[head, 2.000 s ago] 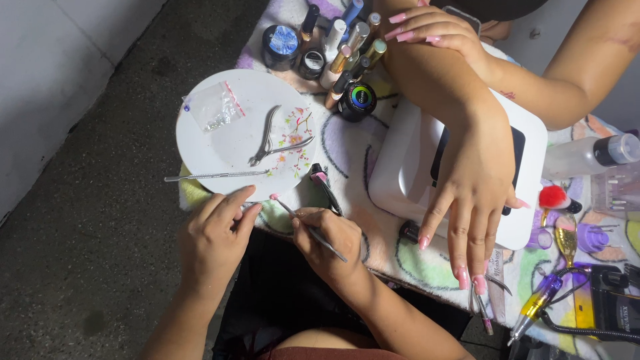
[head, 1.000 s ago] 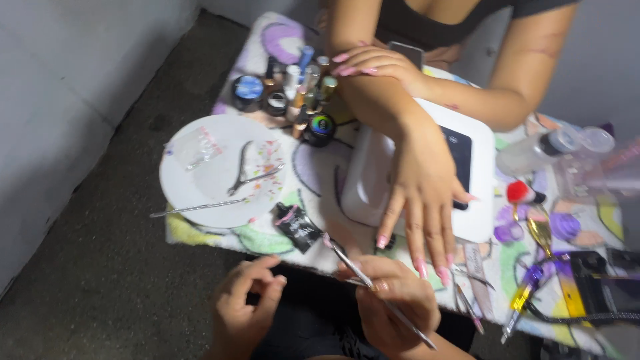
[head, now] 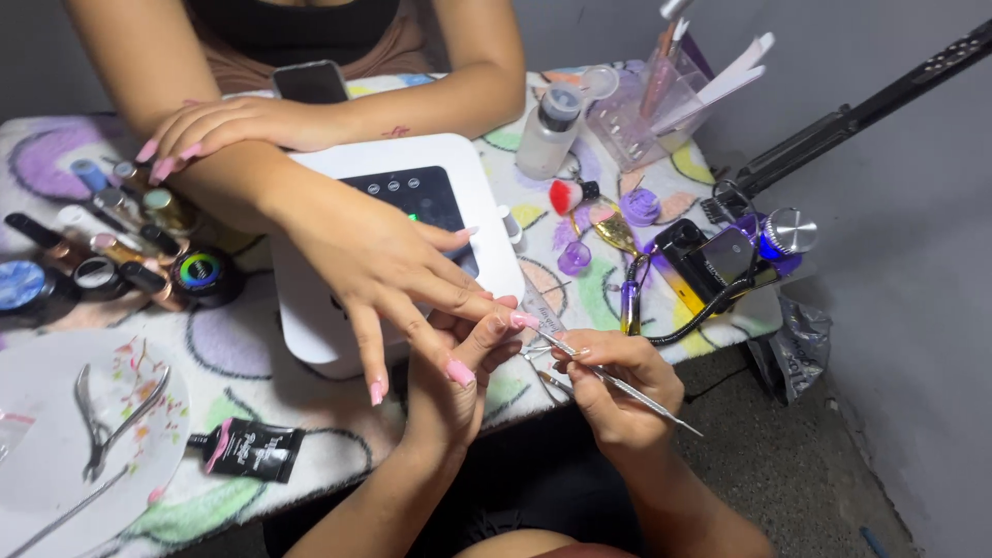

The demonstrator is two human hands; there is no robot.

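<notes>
My left hand (head: 457,372) grips a finger of the other person's outstretched hand (head: 380,256), which lies palm down over a white nail lamp (head: 477,209). Between the thumb and fingers of my right hand (head: 620,384) is a thin metal nail tool (head: 632,391); its tip is at the pink nail (head: 525,319) of the held finger. The other person's second hand (head: 256,124) rests across their forearm. A black and pink tube (head: 256,449) lies at the table's near edge, left of my left hand.
Metal cuticle nippers (head: 105,434) and a metal rod lie on a white plate (head: 167,496). Polish bottles (head: 116,205) and jars stand at left. A pump bottle (head: 549,128), a red-tipped brush (head: 568,196), a nail drill unit (head: 717,260) and a black stand arm (head: 837,128) are at right.
My left hand has moved from beside the plate to the other person's finger. My right hand has brought the metal tool to that finger's nail. The view has shifted right.
</notes>
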